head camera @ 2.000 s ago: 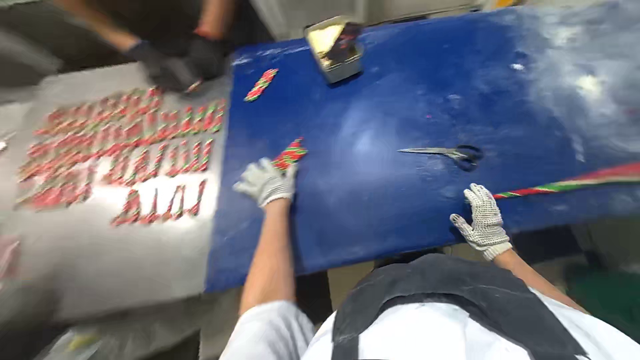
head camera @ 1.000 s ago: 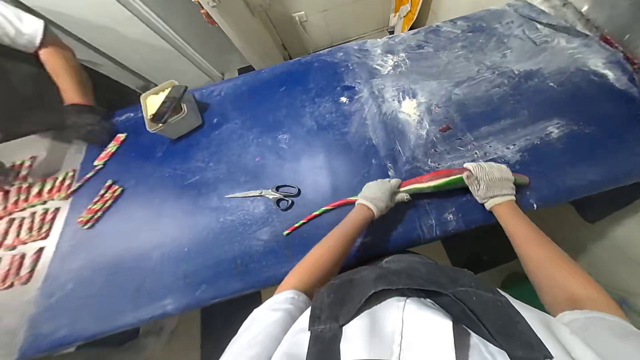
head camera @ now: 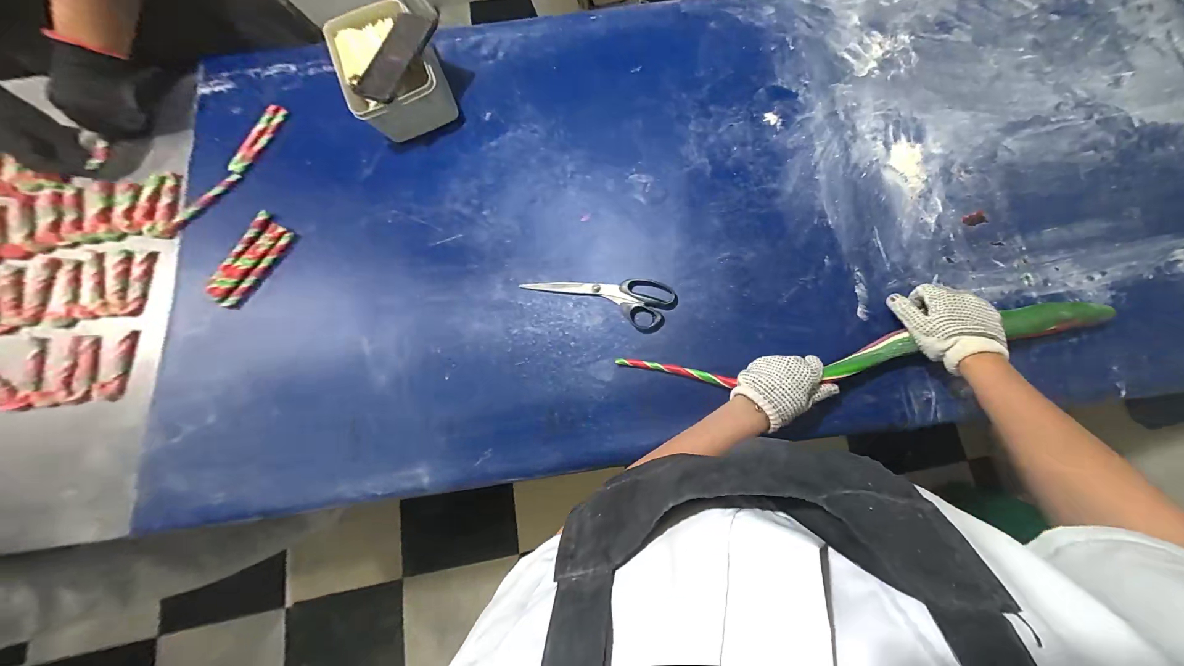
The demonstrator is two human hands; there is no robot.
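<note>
A red, green and white striped candy rope [head camera: 869, 357] lies along the front edge of the blue table, thick at the right and drawn thin and twisted at the left. My left hand [head camera: 783, 388], in a white dotted knit glove, is closed around its thinner part. Farther right, my right hand [head camera: 953, 326], gloved alike, grips the thick part, whose green end sticks out beyond it. Scissors [head camera: 610, 294] with dark handles lie left of my hands, above the rope's thin tip. Short twisted candy pieces [head camera: 250, 259] lie side by side at the table's left.
A plastic tub [head camera: 407, 104] with pale contents and a dark block across it stands at the back left. Rows of twisted candy [head camera: 79, 287] cover a metal surface at the far left, beside a co-worker's dark-gloved hand [head camera: 97, 97]. White powder [head camera: 906, 165] is smeared over the blue tabletop [head camera: 370, 388].
Two seconds ago my left hand was by a candy piece at the left; now it is on the rope with my right hand. The view has swung right. The rope's thick part now shows more green.
</note>
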